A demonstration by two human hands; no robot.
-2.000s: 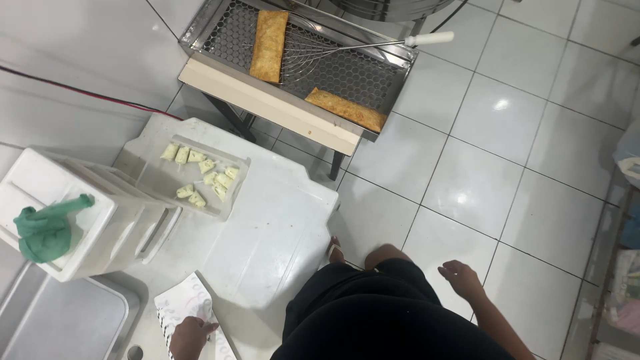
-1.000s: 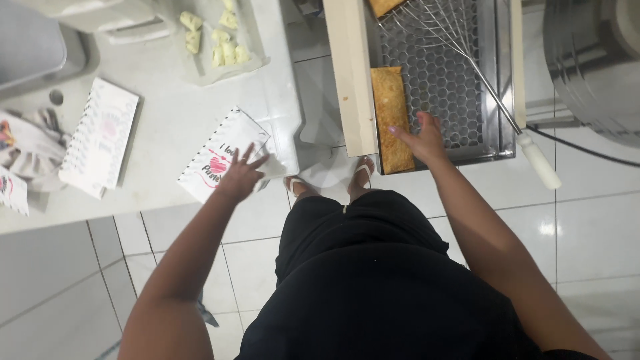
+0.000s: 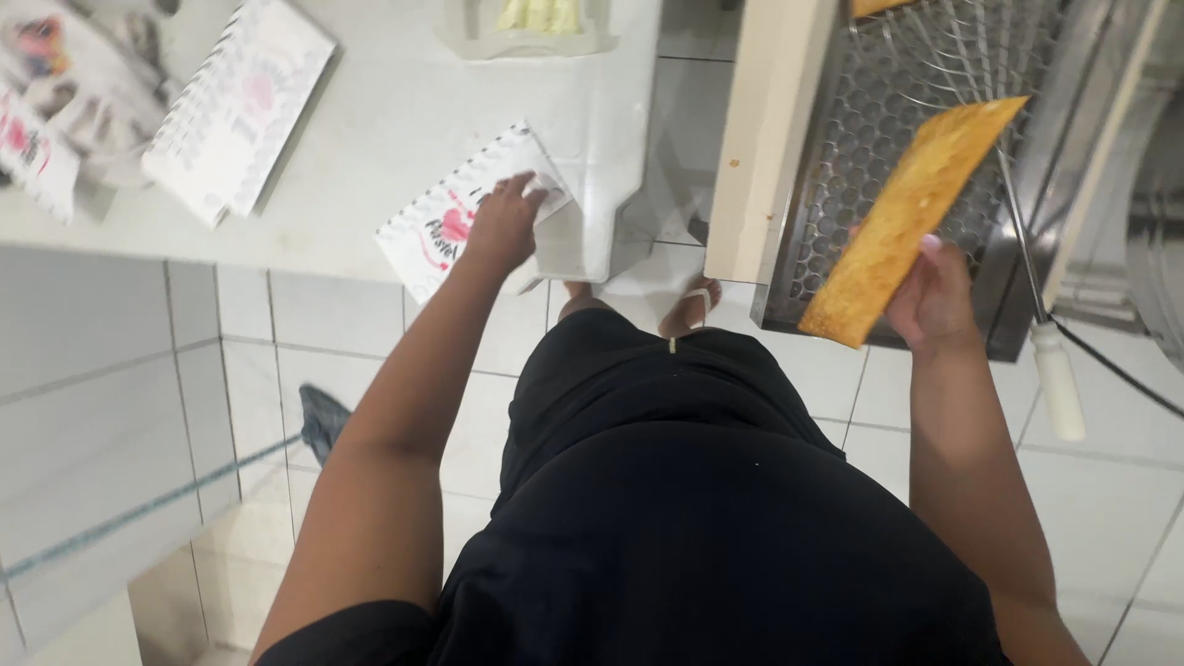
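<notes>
My right hand (image 3: 934,291) holds a golden fried pastry (image 3: 911,222) by its side, raised over the lower end of a metal draining tray (image 3: 842,166) with a perforated bottom. My left hand (image 3: 507,217) rests on a printed white paper bag (image 3: 435,227) at the front edge of the white table; its fingertips touch the bag near the open-looking end. A wire skimmer (image 3: 1008,185) with a white handle lies across the tray, partly behind the pastry. Part of another pastry (image 3: 879,7) shows at the top edge of the view.
More paper bags (image 3: 245,111) lie on the white table (image 3: 361,102) at left, beside a crumpled printed bag or cloth (image 3: 92,92). A shallow plastic tray (image 3: 518,42) holds pale yellow pieces. A cream-coloured ledge (image 3: 772,139) borders the draining tray. A black cable runs at right.
My right hand has taken hold of the pastry that lay in the draining tray and lifted it. My left hand remains on the paper bag. The view has shifted since the first frame.
</notes>
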